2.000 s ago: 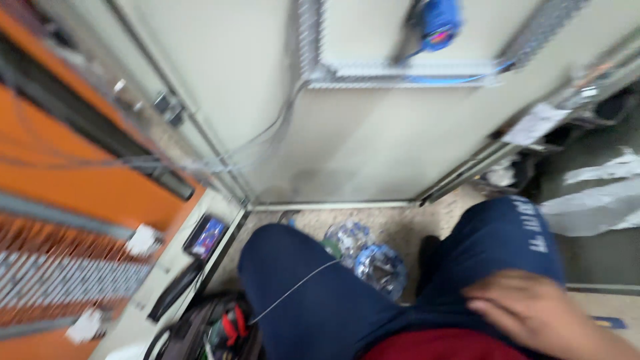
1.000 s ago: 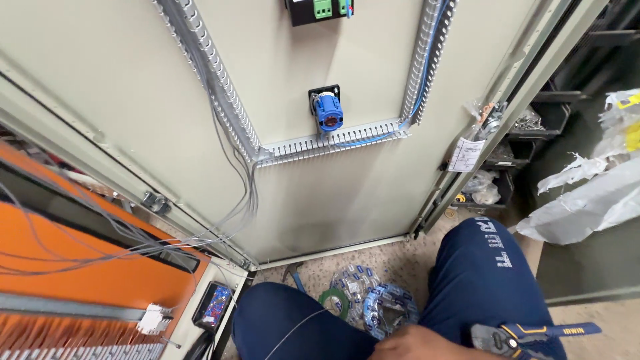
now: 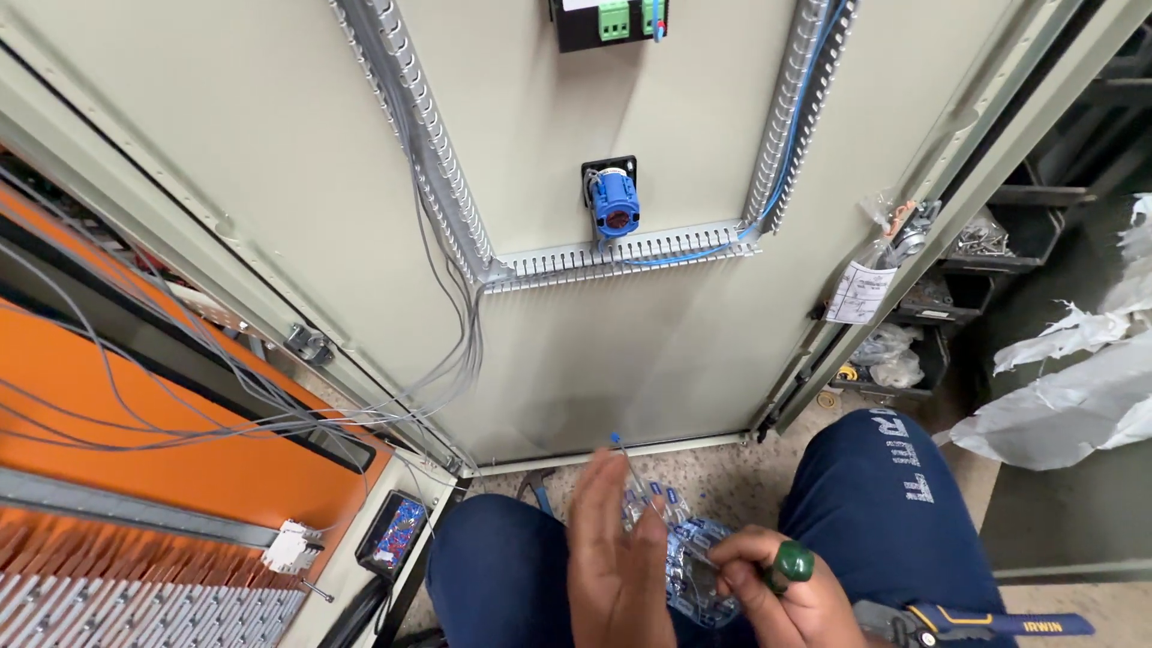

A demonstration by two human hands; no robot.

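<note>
A thin grey wire [image 3: 637, 479] with a blue ferrule [image 3: 616, 438] on its upper end runs between the raised fingers and thumb of my left hand [image 3: 619, 558]. My right hand [image 3: 778, 585], just to the right, has curled fingers around a green rounded object [image 3: 793, 562]; its lower part is hidden. Below and between the hands lie clear plastic bags [image 3: 697, 603] of small blue-marked pieces, partly hidden by my fingers. An Irwin hand tool with blue and yellow handles [image 3: 999, 623] rests across my right thigh.
A cabinet door panel [image 3: 612, 360] with slotted wire duct [image 3: 621, 259] and a blue device [image 3: 615, 200] stands ahead. Grey wires [image 3: 360, 416] cross to orange panels [image 3: 193, 477] at left. A box of small coloured parts [image 3: 396, 533] sits lower left; dark bins [image 3: 940, 297] stand right.
A hand was low over my lap one second ago; now both hands are up between my knees, with the blue-tipped wire and the green object in view. The Irwin tool remains by my right thigh.
</note>
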